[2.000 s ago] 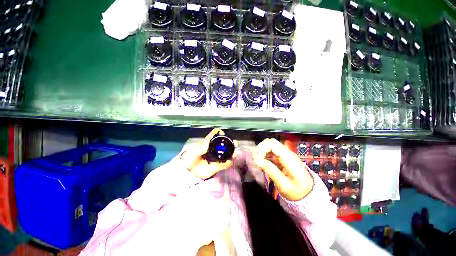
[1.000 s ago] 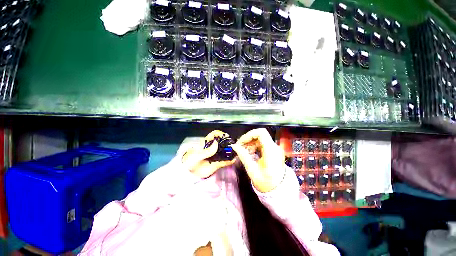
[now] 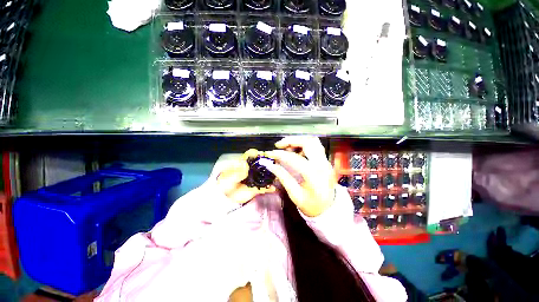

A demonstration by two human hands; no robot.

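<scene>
A small round black part [image 3: 260, 175] is held above my lap, below the bench edge. My left hand [image 3: 234, 184] is closed around it from the left, with fingers along its rim. My right hand [image 3: 306, 180] comes from the right, its fingertips on the upper side of the part near a small white spot, perhaps a label. The fingers hide some of the part. The main clear tray [image 3: 156, 88] on the bench holds rows of similar black parts with white labels.
A white paper sheet [image 3: 378, 76] lies right of the main tray. A part-filled tray [image 3: 434, 112] and stacked trays are further right. A crumpled white cloth [image 3: 127, 15] is at upper left. A red crate [image 3: 402, 240] under a tray and a blue stool [image 3: 56, 236] are below.
My right hand came in from the right onto the black part, and its fingertips now lie on its upper side. The part's blue glint is gone. The view has shifted slightly.
</scene>
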